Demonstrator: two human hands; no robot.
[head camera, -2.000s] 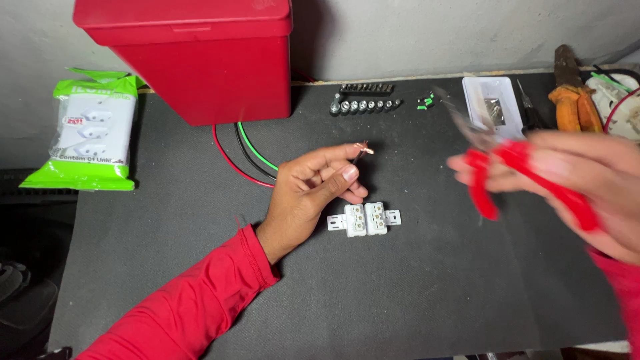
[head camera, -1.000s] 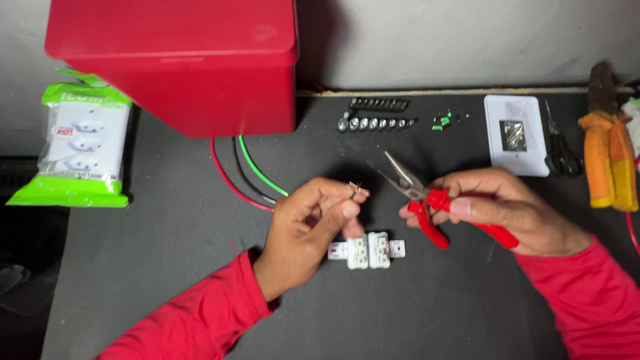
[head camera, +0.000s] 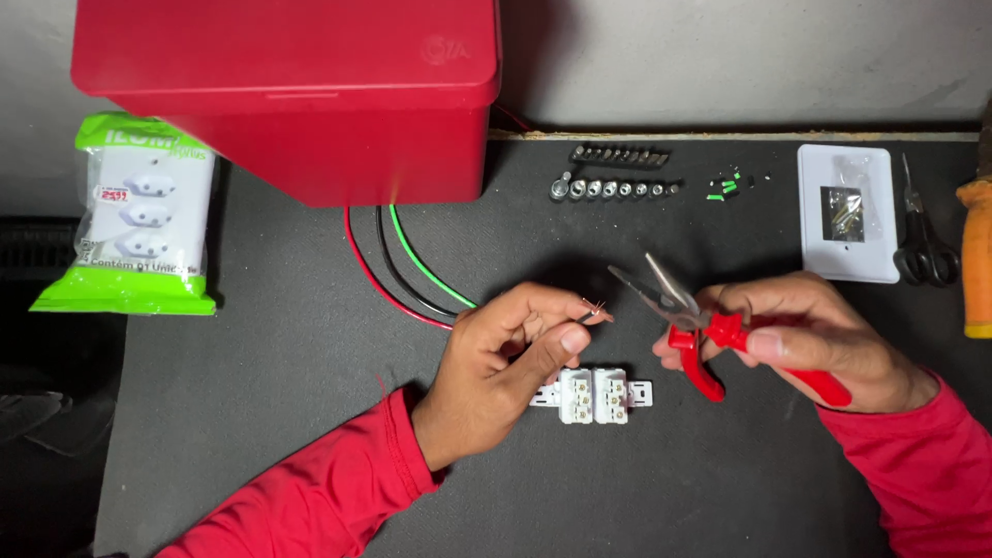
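My left hand (head camera: 504, 368) pinches the end of a black insulated wire (head camera: 587, 317) between thumb and index finger; its bare copper strands fan out slightly. My right hand (head camera: 806, 341) holds needle-nose pliers (head camera: 697, 325) with red handles, their jaws spread apart and pointing toward the wire end without touching it. Red (head camera: 368, 271), black (head camera: 395, 271) and green (head camera: 422, 263) wires run from the red box toward my left hand, which hides where they go. Just below the fingers lies a white socket module (head camera: 593, 395) with brass screw terminals, its left end partly covered.
A red plastic box (head camera: 310, 147) stands at the back left, beside a packaged socket (head camera: 147, 217). Behind the hands lie sockets and bits (head camera: 616, 188), green and black insulation scraps (head camera: 726, 188), a white cover plate (head camera: 847, 263), black-handled scissors (head camera: 926, 260) and an orange-handled tool (head camera: 978, 263).
My right hand with the pliers has moved in from the right toward the wire end. My left hand keeps its pinch. The view has shifted somewhat.
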